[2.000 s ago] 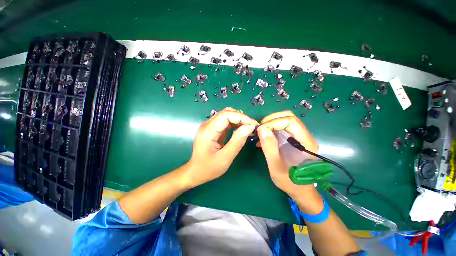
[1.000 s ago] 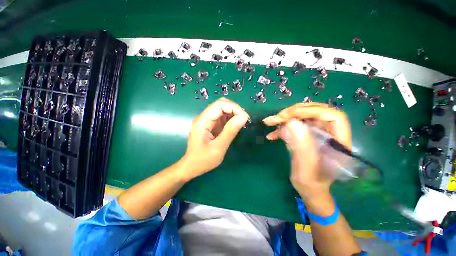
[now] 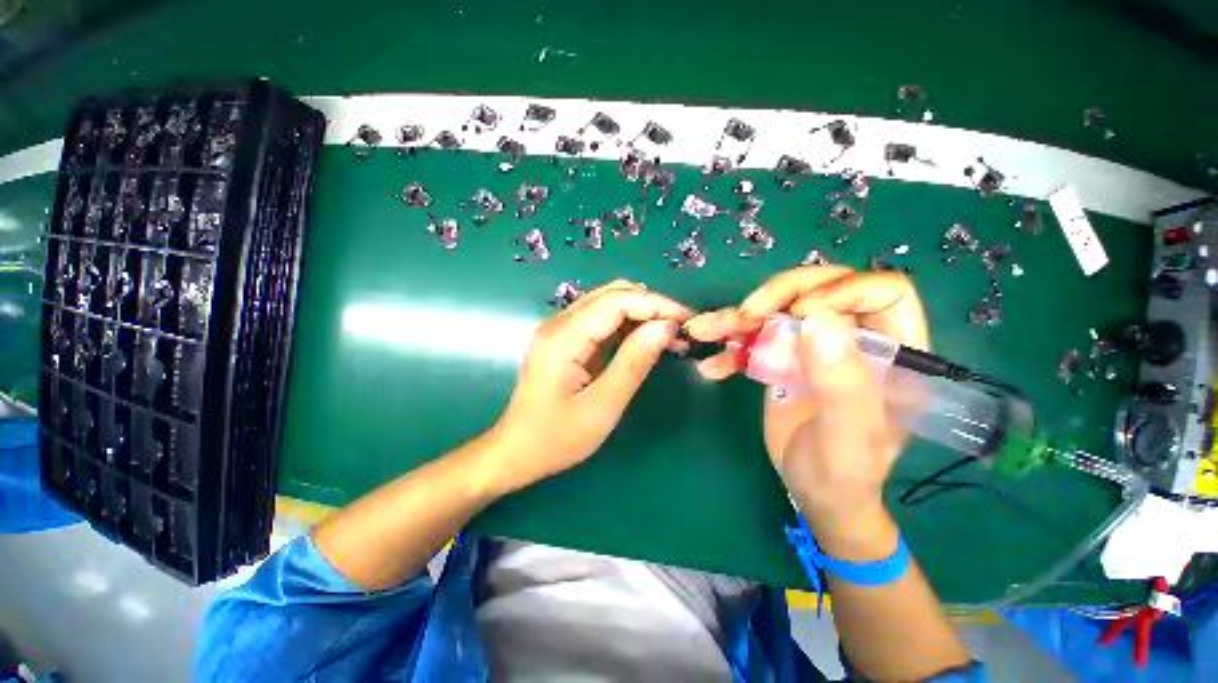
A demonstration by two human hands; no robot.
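My left hand (image 3: 588, 360) pinches a small dark electronic module (image 3: 685, 343) between thumb and fingertips at the centre of the view. My right hand (image 3: 835, 380), with a blue wristband, holds a clear dispensing syringe (image 3: 935, 400) with a pink-red front end pointing left at the module. Its fingertips are close to the module; whether they touch it cannot be told. A green cap (image 3: 1021, 451) closes the syringe's rear, and a clear air hose (image 3: 1098, 467) runs from it. A black cable (image 3: 935, 362) lies along the syringe.
Many modules (image 3: 699, 207) lie scattered behind my hands. Stacked black compartment trays (image 3: 180, 334) stand at left. At right are a label strip (image 3: 1077, 230), a grey controller box (image 3: 1175, 347), a white wipe (image 3: 1159, 536) and a red-handled tool (image 3: 1141, 627). A white strip (image 3: 428, 120) crosses the green bench.
My right hand moved away to the right from the module, then came back towards it. The syringe has swung from steeply downward to nearly level, its pink-red front now showing. My left hand keeps its pinch.
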